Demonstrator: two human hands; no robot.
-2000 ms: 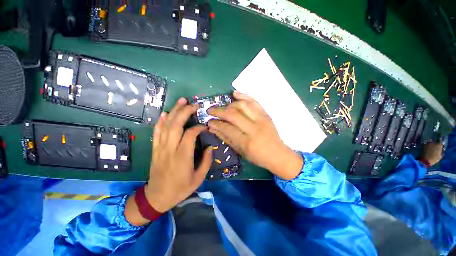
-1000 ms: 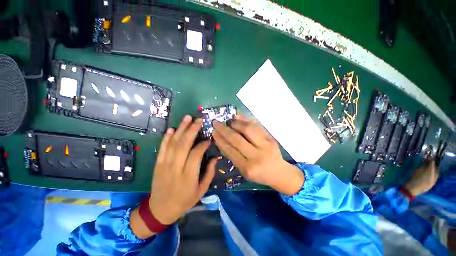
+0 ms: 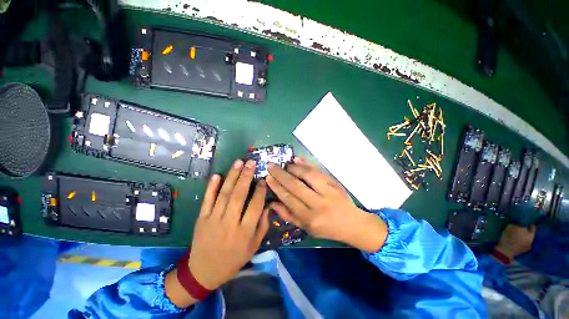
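A black phone body (image 3: pixel 282 233) lies on the green bench in front of me, mostly hidden under my hands. A silver, white and bluish mainboard (image 3: pixel 274 156) shows at its far end. My left hand (image 3: pixel 229 227), with a dark red band at the wrist, lies over the body's left side with its fingertips at the board's left edge. My right hand (image 3: pixel 318 202) presses its fingertips on the board from the right. Any small part under the fingertips is hidden.
Three open phone bodies (image 3: pixel 165 142) lie to the left, beside a dark round pad (image 3: pixel 24 129). A white sheet (image 3: pixel 350 152) and a pile of thin flex parts (image 3: pixel 427 140) lie right. Further right are upright black bodies (image 3: pixel 466 167) and another person's hand (image 3: pixel 516 240). A worn white rail (image 3: pixel 299 30) runs behind.
The whole view has shifted, so the bench items sit lower. My left fingers are straighter and closer together over the body. My right fingertips stay on the board. The other person's hand has moved.
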